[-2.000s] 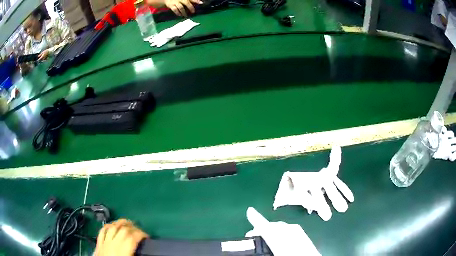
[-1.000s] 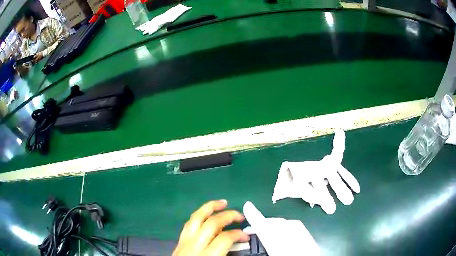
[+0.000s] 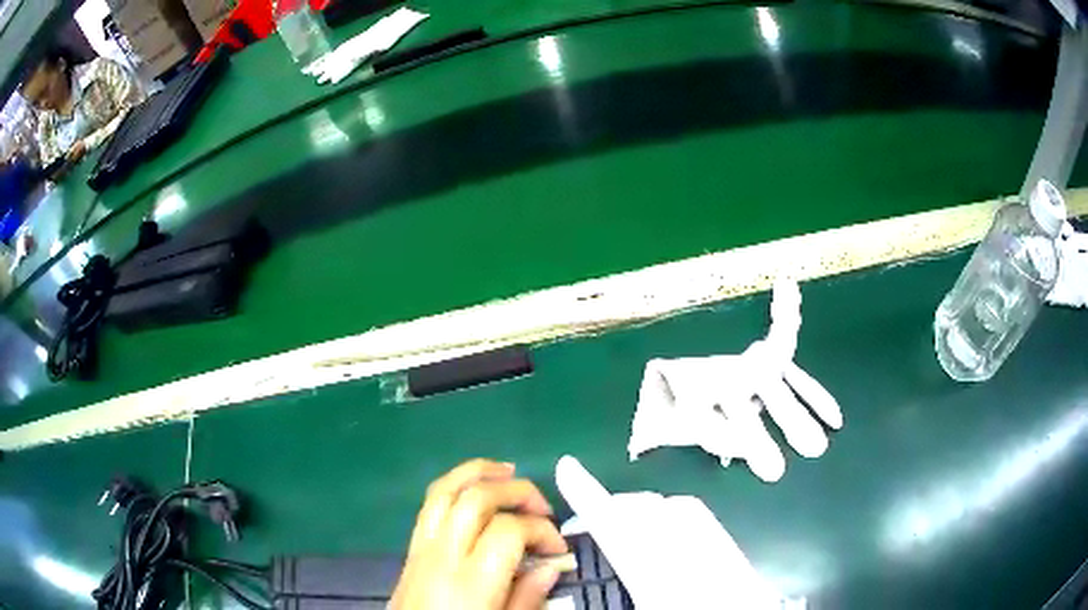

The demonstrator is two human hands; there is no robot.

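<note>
A black power strip [image 3: 332, 578] lies along the bottom edge of the view, partly cut off, with its cord and plug [image 3: 161, 524] coiled at its left. My bare left hand [image 3: 483, 542] is over the strip's right part, fingers bent at a small pale label [image 3: 558, 565]; a pale patch shows below it. My right hand [image 3: 656, 542], in a white glove, rests at the strip's right end with the thumb pointing up; its fingers are hidden. A spare white glove [image 3: 734, 411] lies flat with fingers spread.
A clear bottle [image 3: 996, 292] stands at right by a post, beside another white glove. A short black bar [image 3: 469, 372] lies near the cream rail [image 3: 644, 298]. Power strips [image 3: 179, 280] sit on the belt at left. A person [image 3: 78, 107] sits at far left.
My left hand has moved right, from the strip's left end to its label area. The view has shifted, and the strips on the belt are further left.
</note>
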